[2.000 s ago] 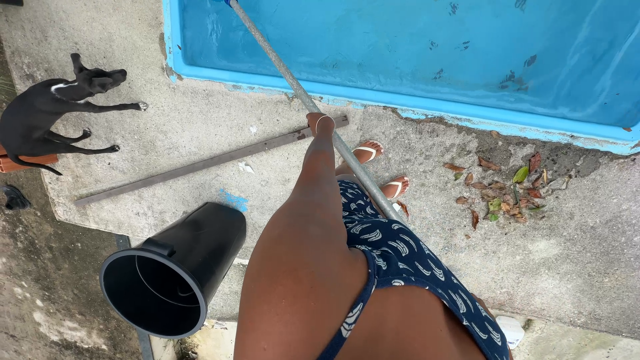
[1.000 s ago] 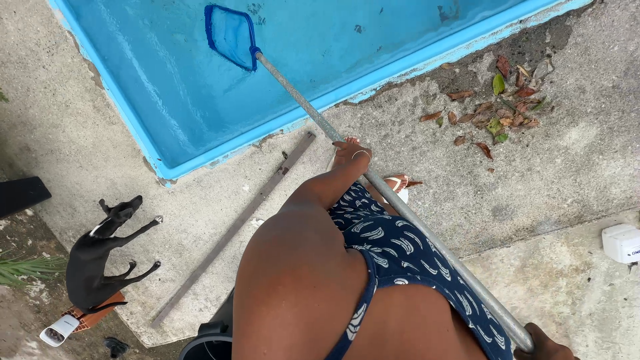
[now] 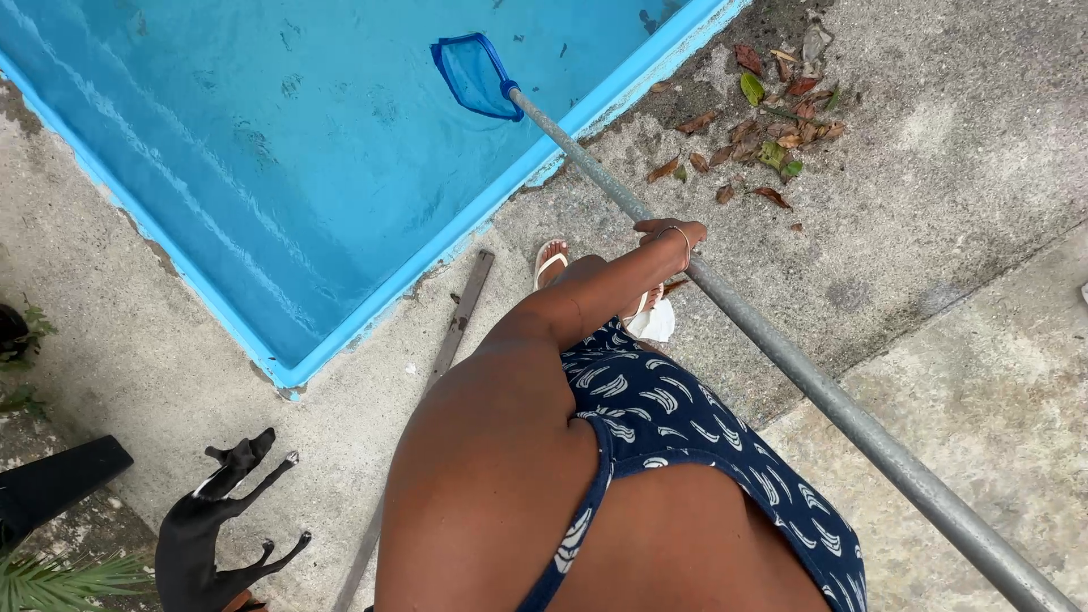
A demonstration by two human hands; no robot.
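Observation:
A grey metal pole (image 3: 765, 340) runs diagonally from the lower right edge of the head view to a blue leaf skimmer net (image 3: 478, 78) at its far end. My left hand (image 3: 676, 240) is closed around the pole near its middle, with a thin bracelet at the wrist. The net is over the blue pool (image 3: 297, 187); whether it touches the water is hard to tell. No leaves can be made out in its mesh. Dark specks show in the pool. My right hand is out of view, as is the pole's near end.
A pile of dry and green leaves (image 3: 782, 136) lies on the concrete beside the pool edge (image 3: 442, 246). A long narrow bar (image 3: 459, 319) lies left of my sandalled feet. A black dog (image 3: 200, 527) is at the lower left, near a palm plant (image 3: 59, 582) and a black object (image 3: 64, 484).
The skimmer net, out over the water a second ago, is now nearer the pool's near edge. My right hand, on the pole's near end then, has left the view. The view has shifted.

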